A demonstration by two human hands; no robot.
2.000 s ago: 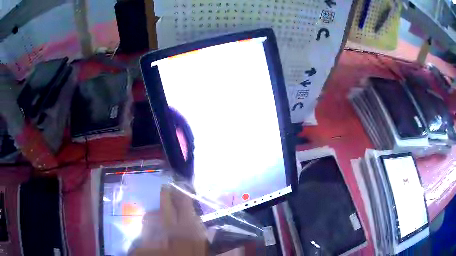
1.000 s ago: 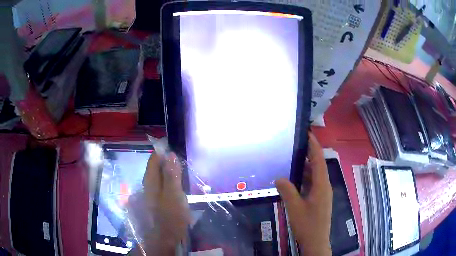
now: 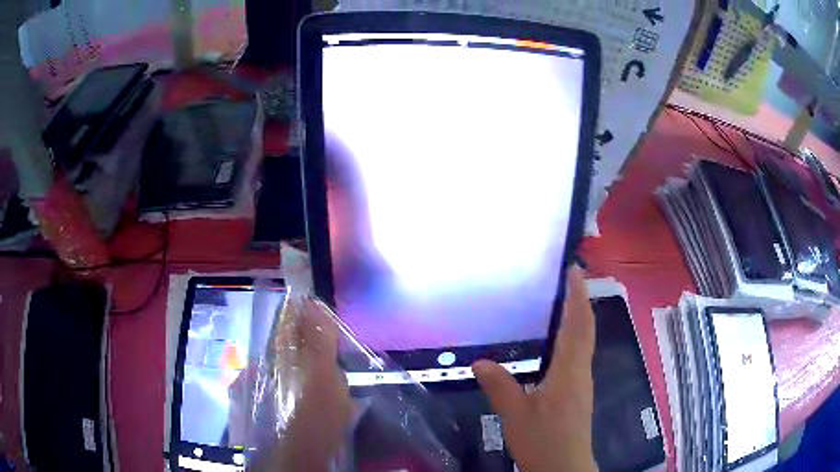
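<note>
A large black-bezel tablet (image 3: 447, 194) stands upright in front of me. Its screen shows a camera view, mostly bright white with purple and pink at the left and bottom, and a round white button in the bottom bar. My right hand (image 3: 543, 396) holds its lower right edge, with the thumb over the bottom bar near the button. My left hand (image 3: 309, 387) is at the lower left edge, partly blurred behind clear film (image 3: 276, 369); its fingers are partly hidden. A second lit tablet (image 3: 214, 359) lies at the left on a pale sleeve.
Dark tablets lie at the far left (image 3: 64, 378) and right (image 3: 622, 378). Stacked tablets (image 3: 728, 221) stand at the right, one nearer stack topped by a white-screen tablet (image 3: 744, 383). The test chart (image 3: 635, 111) is behind. Black cables (image 3: 164, 277) run at left.
The held tablet has straightened from a tilt. My right hand has come onto its lower right side, and its thumb has since moved left. The on-screen button has changed from red to white.
</note>
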